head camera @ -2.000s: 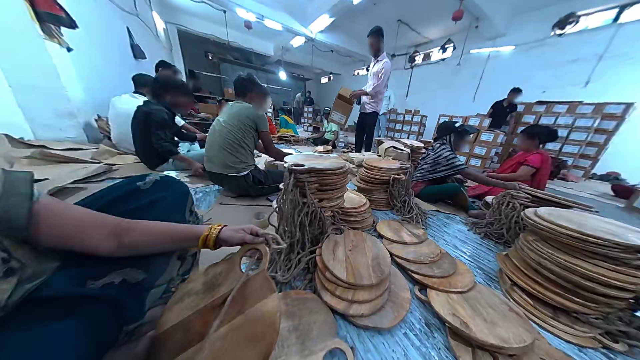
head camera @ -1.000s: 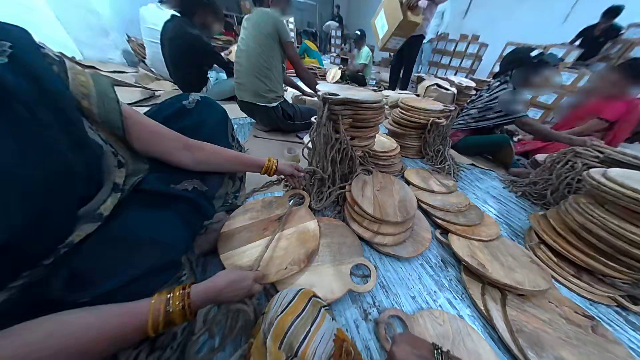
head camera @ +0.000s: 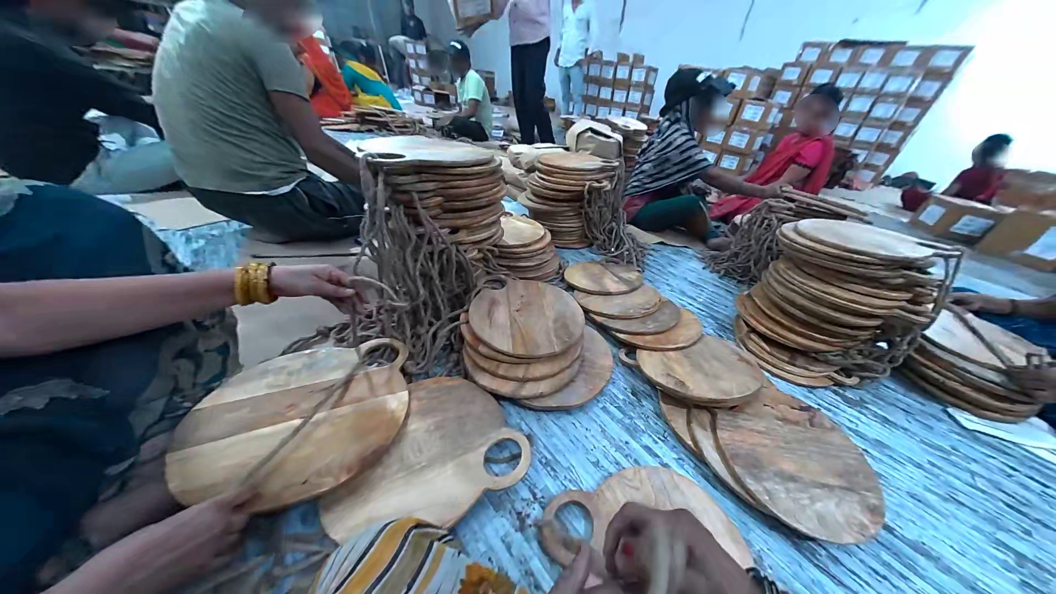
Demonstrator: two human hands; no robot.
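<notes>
My right hand [head camera: 681, 549], fingers curled and blurred by motion, is over a round wooden board [head camera: 660, 487] with a ring handle at the bottom; a pale cord [head camera: 662, 554] shows at its fingers. At the lower frame edge my left hand [head camera: 582, 573] is mostly cut off, fingertips beside the ring handle; its grip is unclear. To the left, a co-worker's hands draw a brown cord through the ring handle of another round board [head camera: 289, 421]. A second handled board [head camera: 429, 462] lies partly under that one. Many cords [head camera: 421, 289] hang from a tall board stack.
Several board stacks stand ahead, including a small one [head camera: 524, 322] and a tall one [head camera: 850, 297] at right. Overlapping boards [head camera: 800, 462] lie on the blue-white floor sheet. Co-workers sit around; labelled cartons [head camera: 874, 99] are piled behind. Striped cloth [head camera: 396, 561] lies at my left.
My left fingertips now show beside my right hand, which was at the lower edge a second ago. The co-worker's board has stayed beside them, with the cord across it. The view has tilted down since the first frame.
</notes>
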